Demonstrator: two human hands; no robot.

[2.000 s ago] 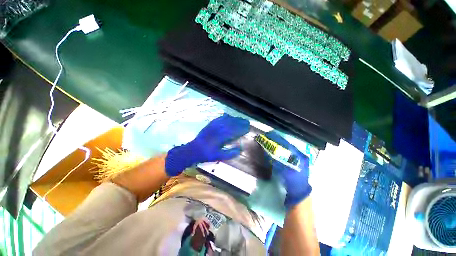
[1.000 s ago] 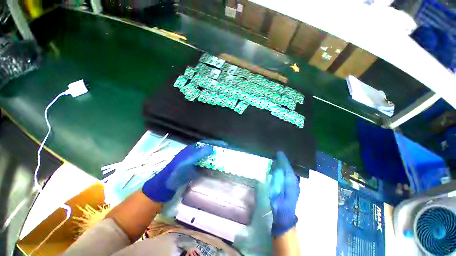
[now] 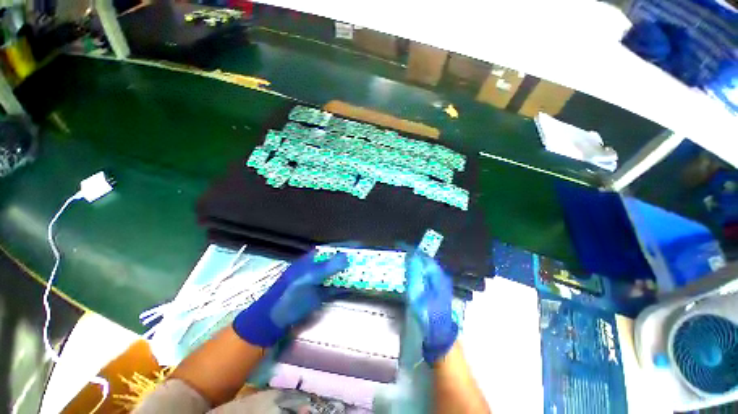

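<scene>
A green-and-white PCB panel (image 3: 368, 270) lies between my hands above the grey work block (image 3: 344, 338). My left hand (image 3: 287, 297), in a dark blue glove, grips the panel's left end. My right hand (image 3: 430, 306), gloved and slightly blurred, is at the right end, with a small green board (image 3: 430, 242) standing out at its fingertips. The glove hides how the fingers meet the panel. Rows of green boards (image 3: 348, 154) lie on the black sheets (image 3: 267, 206) behind.
Thin white strips (image 3: 212, 293) lie left of the block. A carton with yellowish strips (image 3: 137, 388) is lower left. A white charger (image 3: 95, 187) and cable lie at left. A white fan (image 3: 702, 348), blue crate (image 3: 678, 249) and blue packaging (image 3: 578, 356) are at right.
The yellow-and-white panel face seen earliest is gone from view; the green face shows. The view has tilted up. A small board now shows at my right fingertips.
</scene>
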